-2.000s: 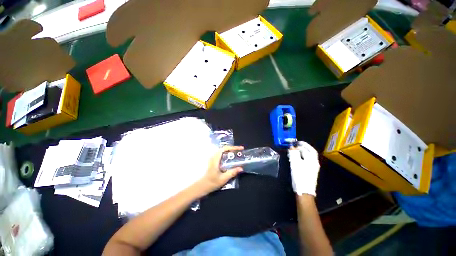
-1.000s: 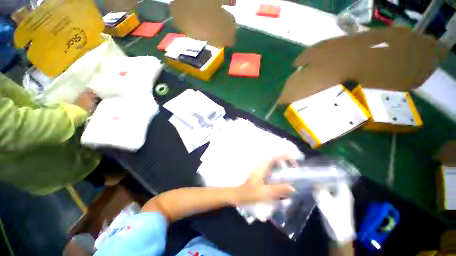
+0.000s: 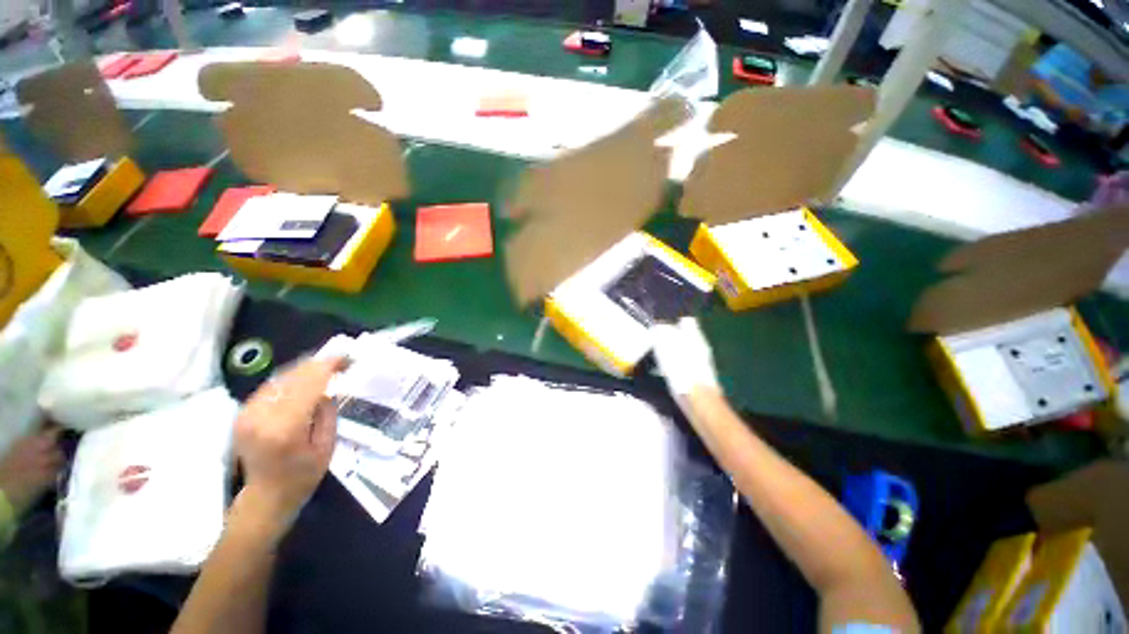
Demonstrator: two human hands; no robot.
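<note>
An open yellow carton (image 3: 601,325) with white inner panels stands on the green conveyor. A dark, shiny rectangular item (image 3: 656,291) lies in its opening. My right hand (image 3: 685,357), in a white glove, reaches over the carton's near edge, fingertips at the dark item; its grip is unclear. My bare left hand (image 3: 287,427) is at the left edge of the leaflets (image 3: 390,403), fingers bent and slightly blurred; whether it pinches a sheet is unclear. The glossy white bag stack (image 3: 551,502) lies between my arms, with clear plastic at its right and lower edges.
A blue tape dispenser (image 3: 882,510) stands right of my right forearm. White puffy packs (image 3: 149,489) and a green tape ring (image 3: 249,358) lie left. More open cartons (image 3: 778,256) and red squares (image 3: 453,233) are on the conveyor. Part of another person's hand (image 3: 31,464) shows far left.
My hands have moved apart, the left to the leaflets, the right to the carton. The clear-bagged item is no longer between them. A dark item now shows where the carton's white panel was.
</note>
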